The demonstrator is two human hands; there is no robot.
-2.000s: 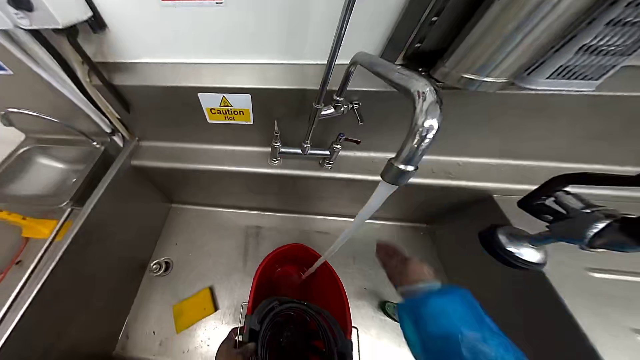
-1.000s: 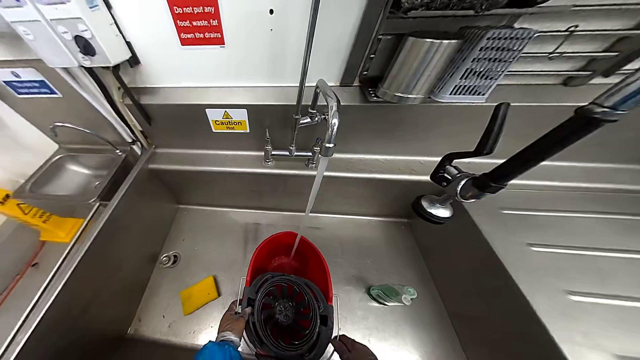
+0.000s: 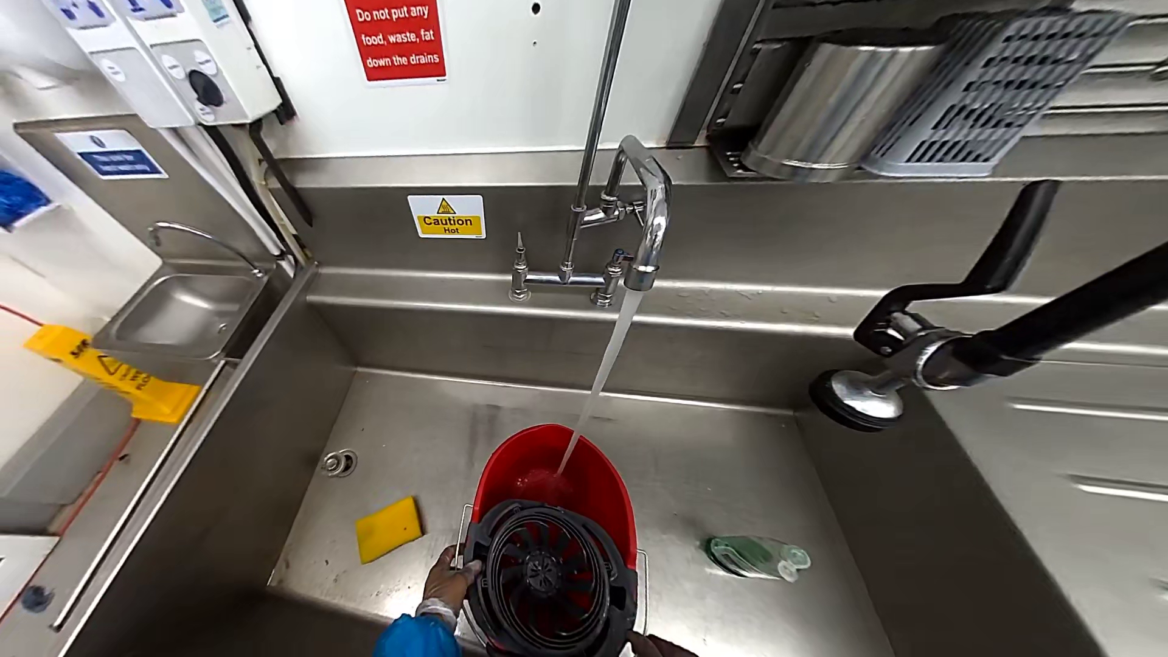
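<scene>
A red mop bucket [image 3: 607, 479] with a black wringer basket [image 3: 543, 579] stands in the steel sink [image 3: 703, 456]. Water runs into it from a chrome swivel faucet [image 3: 650, 219]. My left hand [image 3: 447, 581] grips the left side of the bucket's rim by the wringer. Only part of my right hand [image 3: 659, 646] shows, at the lower right of the wringer; its fingers are mostly out of frame. A yellow sponge [image 3: 390, 529] lies left of the bucket, and a green bottle [image 3: 756, 557] lies on its side to the right.
A pre-rinse spray head [image 3: 858, 399] hangs over the sink's right wall. The sink drain [image 3: 338, 463] is at the left. Beyond the left wall are a small hand basin [image 3: 187, 310] and a yellow wet-floor sign [image 3: 114, 372]. A metal container [image 3: 844, 105] stands on the upper right shelf.
Two seconds ago my right hand was raised right of the bucket, under the faucet's side; it is now low by the wringer. Water was running throughout. The view has shifted.
</scene>
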